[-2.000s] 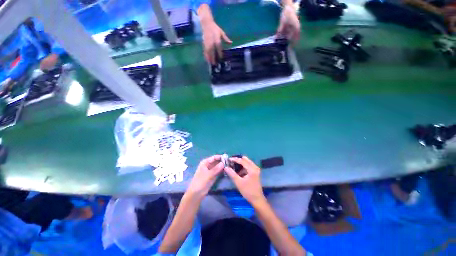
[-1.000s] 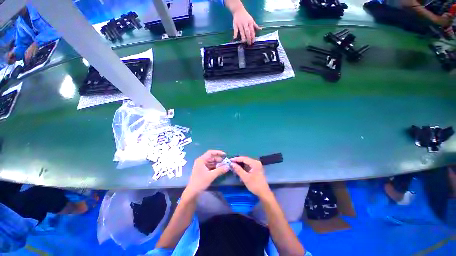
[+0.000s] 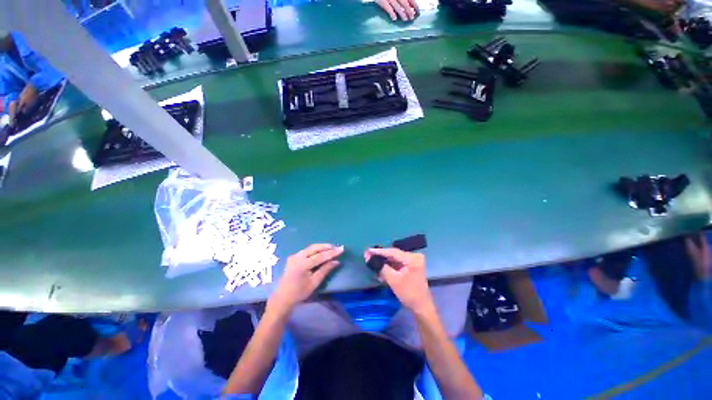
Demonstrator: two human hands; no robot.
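Note:
My left hand (image 3: 307,271) is over the near edge of the green table (image 3: 468,187), with a small pale bit at its fingertips, likely a slotted insert plate. My right hand (image 3: 403,273) is apart from it and pinches a black plastic cap (image 3: 376,262). Another black cap (image 3: 410,242) lies on the table just beyond my right fingers. A loose heap of slotted insert plates (image 3: 251,248) lies left of my hands, spilling from a crumpled clear plastic bag (image 3: 183,223).
A slanting metal post (image 3: 133,109) crosses at left. Packed black product sets (image 3: 343,94) lie on foam sheets across the table. Black bracket assemblies (image 3: 654,191) are at right and far right. Below the edge are a lined bin (image 3: 176,351) and a carton (image 3: 527,301). A person's hand (image 3: 398,8) is at the top.
My hands have moved apart; before, they met around a small part. The foam sheets and packed sets have shifted left in view. The opposite person's hand has left the packed set.

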